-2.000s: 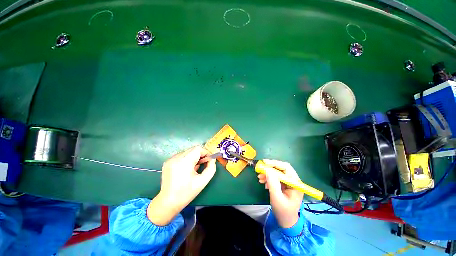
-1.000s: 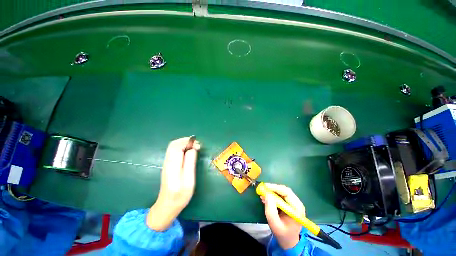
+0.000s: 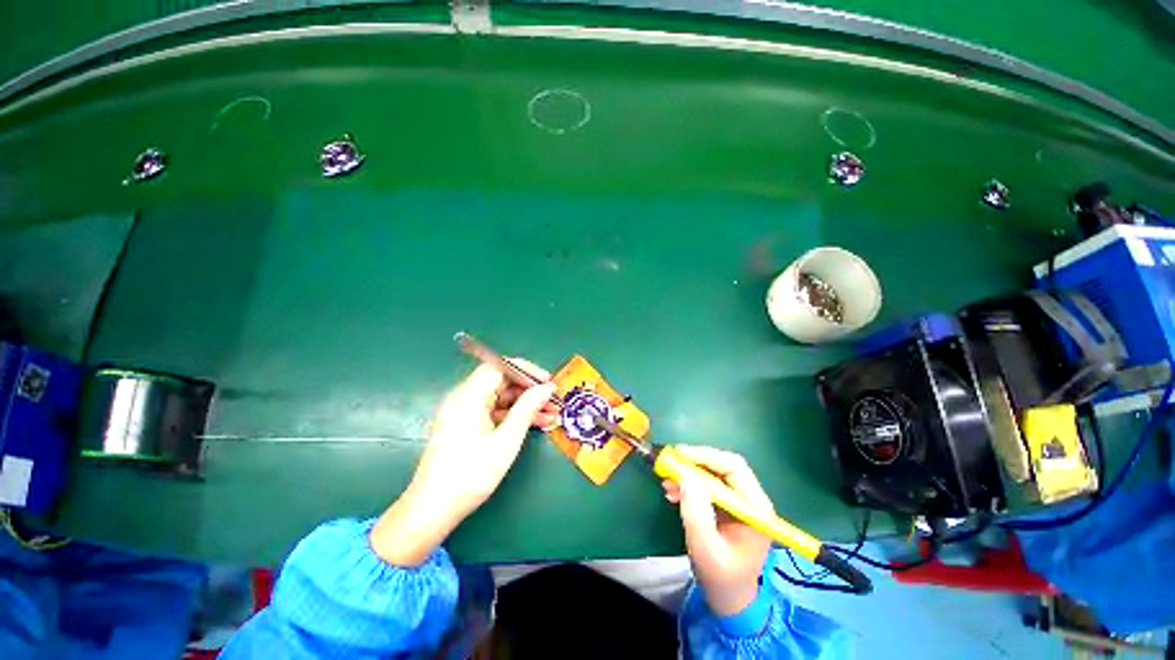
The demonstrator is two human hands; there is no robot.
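The round motor stator (image 3: pixel 589 418) sits in the orange fixture (image 3: pixel 597 462) on the green mat. My right hand (image 3: pixel 724 525) holds the yellow soldering iron (image 3: pixel 741 511), its metal tip at the stator. My left hand (image 3: pixel 469 445) is at the fixture's left edge, fingers closed on the slim tweezers (image 3: pixel 505 365), one end pointing up and left, the other near the stator. Thin solder wire (image 3: pixel 309 440) runs from the spool (image 3: pixel 135 415) at left toward my left hand. Whether my fingers also hold the wire is hidden.
A white cup (image 3: pixel 789 310) with small bits stands right of centre. A black fan (image 3: pixel 889 432), yellow sponge block (image 3: pixel 1058 451) and blue station (image 3: pixel 1121 286) are at right. A blue box (image 3: pixel 28 432) is at left. Several stators (image 3: pixel 340 157) lie along the green conveyor (image 3: pixel 683 116). Blue cloth shows at both lower sides.
My left hand moved away from the fixture and is now back beside it, with the tweezers' end now showing up and left. The iron stays at the stator. The belt stators shifted slightly left in view.
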